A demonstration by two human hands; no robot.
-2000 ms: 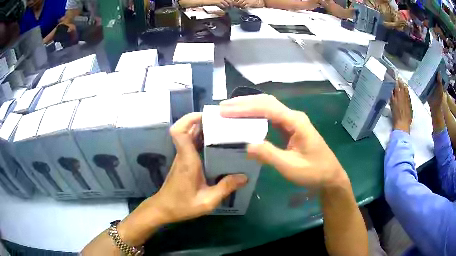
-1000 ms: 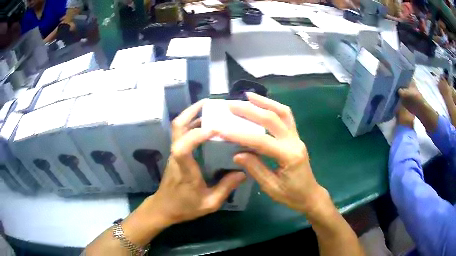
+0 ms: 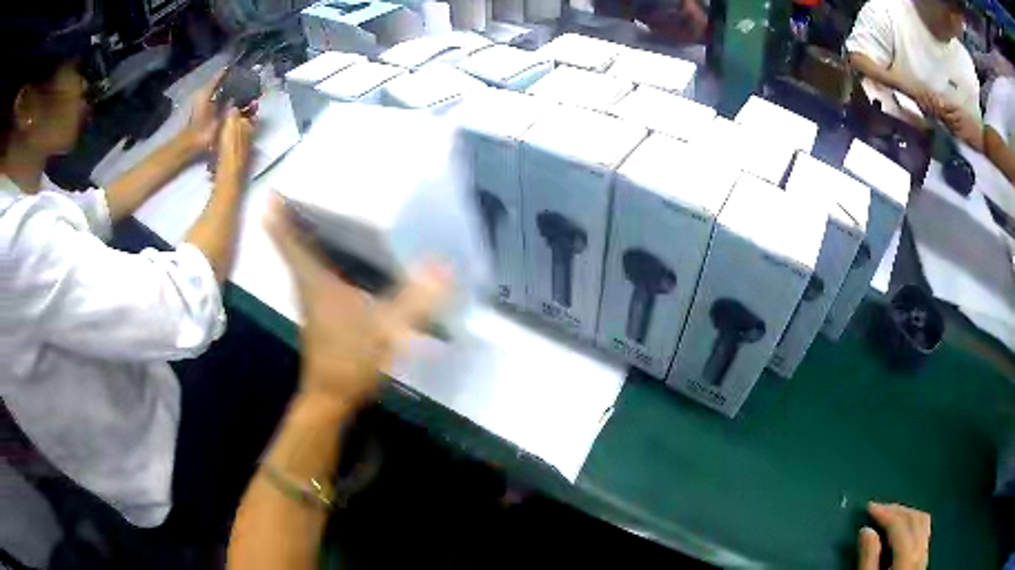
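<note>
My left hand (image 3: 345, 317) is shut on a white retail box (image 3: 384, 178), gripping its lower part. The box is tilted, blurred, and its top looks closed. It overlaps the left end of the rows of standing retail boxes (image 3: 634, 245), which have white tops and dark fan pictures on their fronts. My right hand (image 3: 894, 537) is cut off by the bottom edge at the lower right; its fingers are bent and no item shows in it.
A person in a white shirt (image 3: 100, 278) works at the left with a dark item in the hands. A white paper sheet (image 3: 534, 390) lies before the rows on the green bench (image 3: 723, 490). A black cup-like part (image 3: 913, 325) sits at the right. Other people sit across the bench.
The view has swung left. My left hand has carried the box to the left end of the rows. My right hand has let go of the box and is at the lower right.
</note>
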